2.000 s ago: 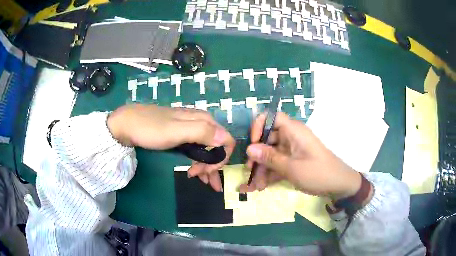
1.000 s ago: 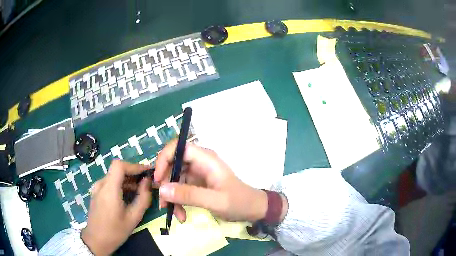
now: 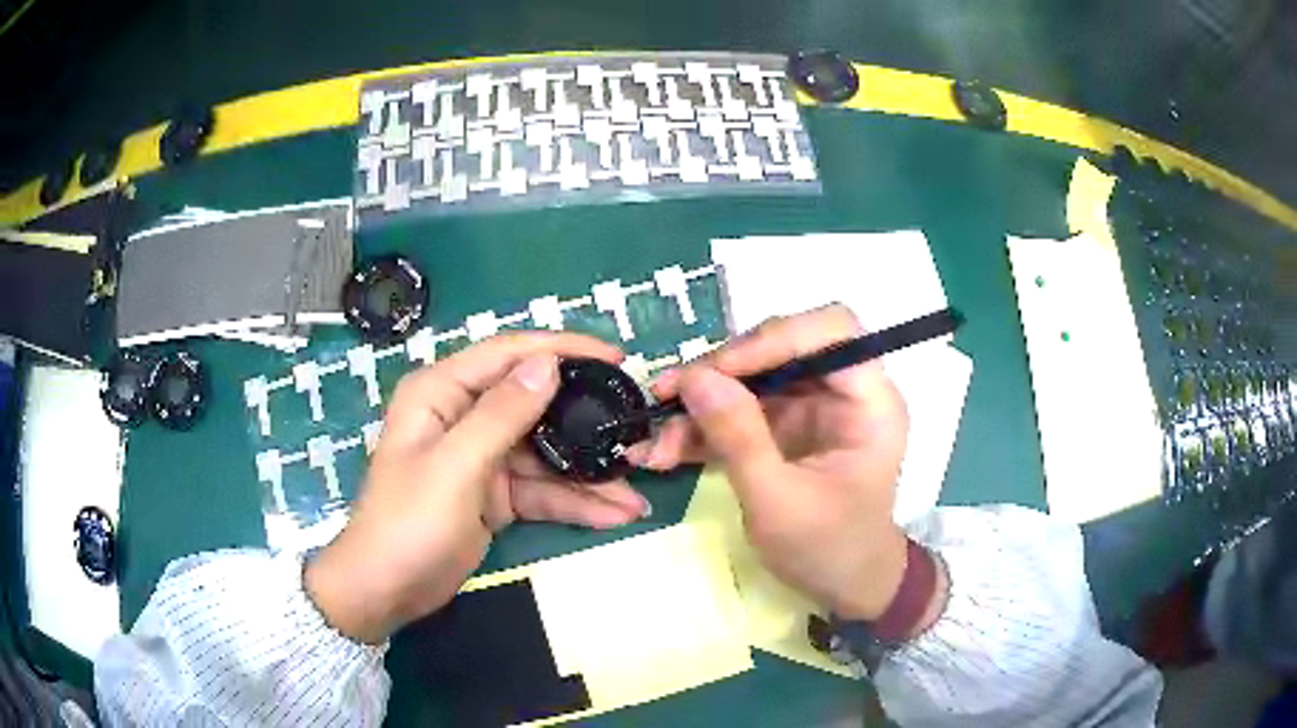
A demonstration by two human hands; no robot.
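My left hand (image 3: pixel 462 462) holds a round black housing (image 3: pixel 592 415) by its rim, its inner face turned up towards me. My right hand (image 3: pixel 811 441) grips black tweezers (image 3: pixel 854 354) like a pen. Their tip is at the right side of the housing, and a tiny pale detail shows near it. Whether the tip touches the housing or holds a piece, I cannot tell. Below the hands lies a yellow backing sheet (image 3: pixel 647 612) with a black pad sheet (image 3: pixel 491 654) at its left.
A clear liner (image 3: pixel 320 427) with T-shaped pieces lies behind my hands; a fuller sheet (image 3: pixel 583 135) lies farther back. White papers (image 3: pixel 839 263), a grey stack (image 3: pixel 214 277), another housing (image 3: pixel 386 297), a green-dotted sheet (image 3: pixel 1088 370) and a clear blister tray (image 3: pixel 1237 384) lie around.
The view has swung back left. The housing, mostly hidden before, now shows face up in my left hand. The tweezers have gone from near upright over the yellow paper to lying almost level at the housing.
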